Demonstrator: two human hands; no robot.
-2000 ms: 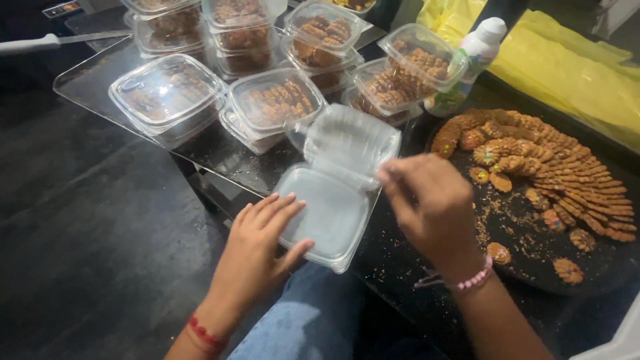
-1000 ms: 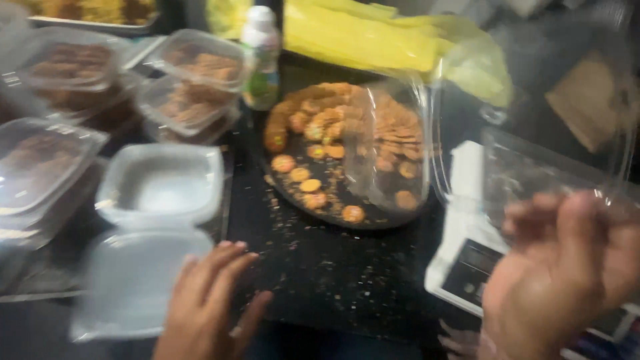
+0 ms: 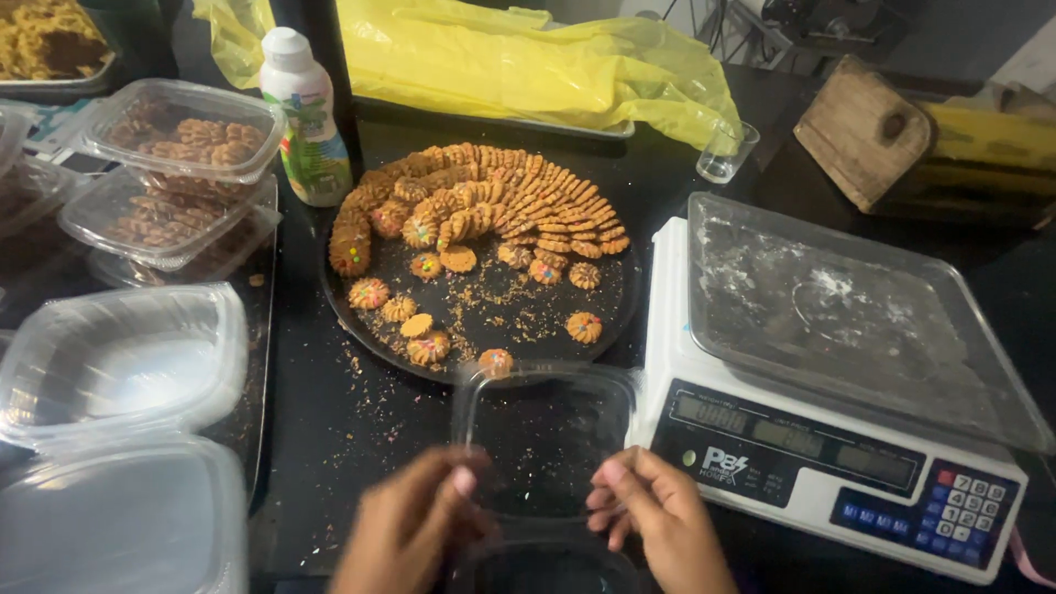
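Note:
A clear plastic hinged container [image 3: 551,392] hangs open between my hands, in front of a round black tray [image 3: 462,375] of flower-shaped cookies [image 3: 561,198]. My left hand [image 3: 425,503] is blurred at its left edge, thumb and fingers brought together on it. At its right edge my right hand [image 3: 648,503] pinches the plastic between thumb and fingers. Another empty clear container [image 3: 132,363] lies open at the left, its lid [image 3: 115,520] toward me. Behind it, closed containers of cookies [image 3: 186,140] are stacked. Some cookies on the tray carry coloured sprinkles.
A white digital scale [image 3: 672,305] with a dusty clear platform [image 3: 825,305] stands at the right. Behind the tray are a white and green bottle [image 3: 305,124], yellow plastic [image 3: 511,66] and a small glass [image 3: 728,154]. A wooden block [image 3: 866,132] lies back right. Crumbs [image 3: 363,412] dot the dark table.
The view has swung right since the first frame. My left hand has left the open container at the left and is now at the one brought in front of me, with my right hand.

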